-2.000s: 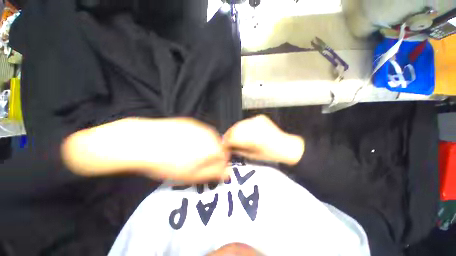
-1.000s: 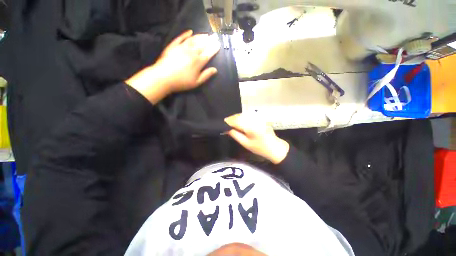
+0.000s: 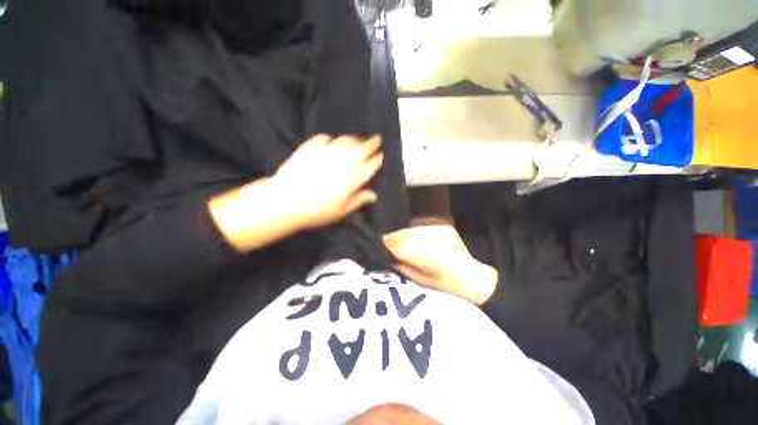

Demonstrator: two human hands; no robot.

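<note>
Black fabric (image 3: 241, 108) spreads left of the needle and hangs toward my lap. Its right edge (image 3: 389, 124) runs straight down from the presser foot (image 3: 380, 26) at the top of the view. My left hand (image 3: 320, 184) lies on the fabric near this edge, fingers apart, palm down. My right hand (image 3: 440, 259) is at the lower end of the edge, close to my body, with its fingers closed on the black fabric. The fingertips are partly hidden in dark folds.
Dark thread snips (image 3: 534, 103) lie on the pale machine bed (image 3: 465, 137). A blue tray (image 3: 683, 124) with white and red bits stands right, a pale tape (image 3: 619, 108) trailing from it. A red box (image 3: 723, 280) is far right. Blue cloth (image 3: 23, 303) hangs lower left.
My left hand has moved down from beside the needle, along the fabric edge. My right hand has moved down and slightly right, toward my body. The camera view has shifted.
</note>
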